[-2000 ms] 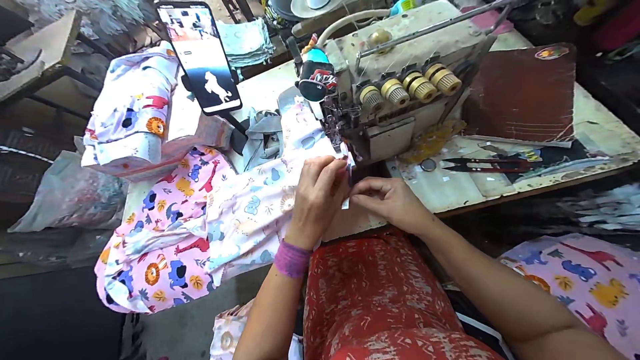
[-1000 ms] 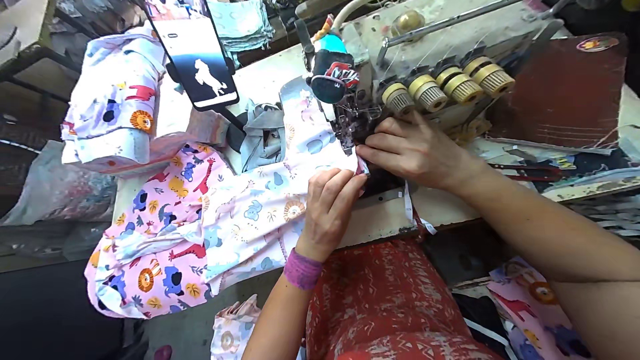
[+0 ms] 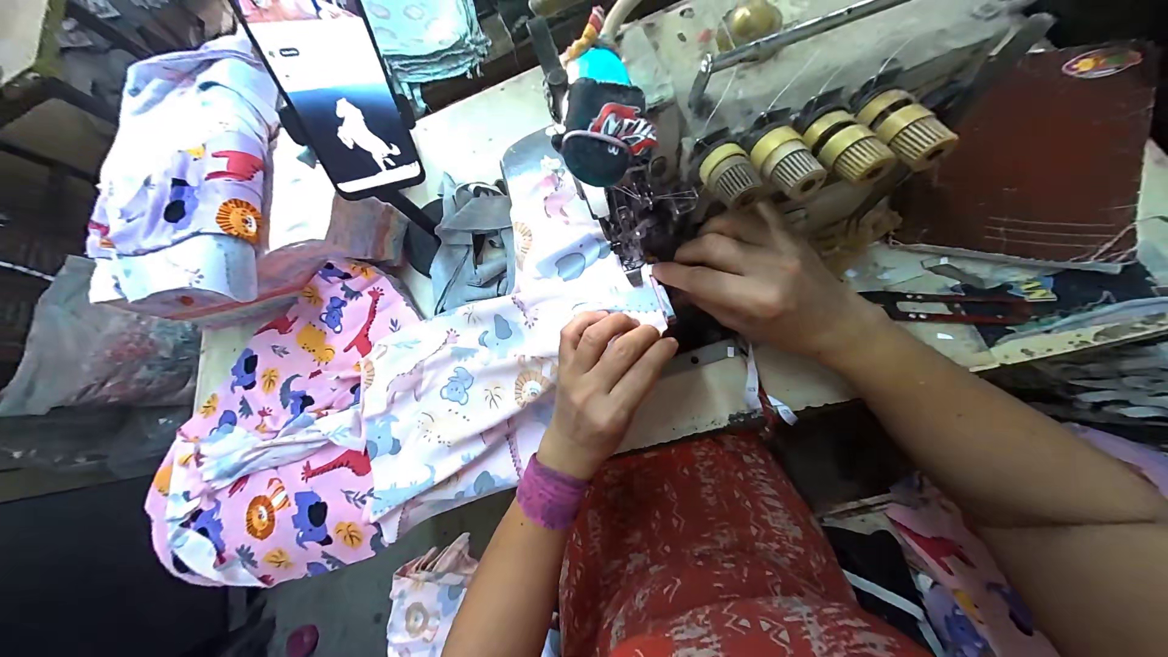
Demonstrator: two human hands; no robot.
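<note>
An overlock sewing machine [image 3: 671, 100] with several yellow-ringed tension dials [image 3: 789, 164] stands at upper centre. White animal-print fabric [image 3: 474, 365] runs leftward from its presser foot [image 3: 631, 265], over pink animal-print fabric [image 3: 301, 474]. My left hand [image 3: 607, 379] rests on the white fabric just before the foot, its fingers curled and pressing the edge down. The thumb and index finger of my right hand [image 3: 757, 274] pinch the edge of the fabric right beside the foot. A narrow white strip [image 3: 754, 383] hangs off the table edge below my right hand.
A phone [image 3: 342, 100] on a holder and a rolled printed fabric bundle [image 3: 187, 182] are at left. Grey cloth [image 3: 474, 242] lies behind the white fabric. Scissors [image 3: 949, 306] and a dark red board [image 3: 1031, 155] lie at right. Folded fabric [image 3: 433, 36] is at the back.
My right hand has moved from the table's front edge up to the machine beside the foot. The left hand stays on the white fabric. The view has come closer to the machine.
</note>
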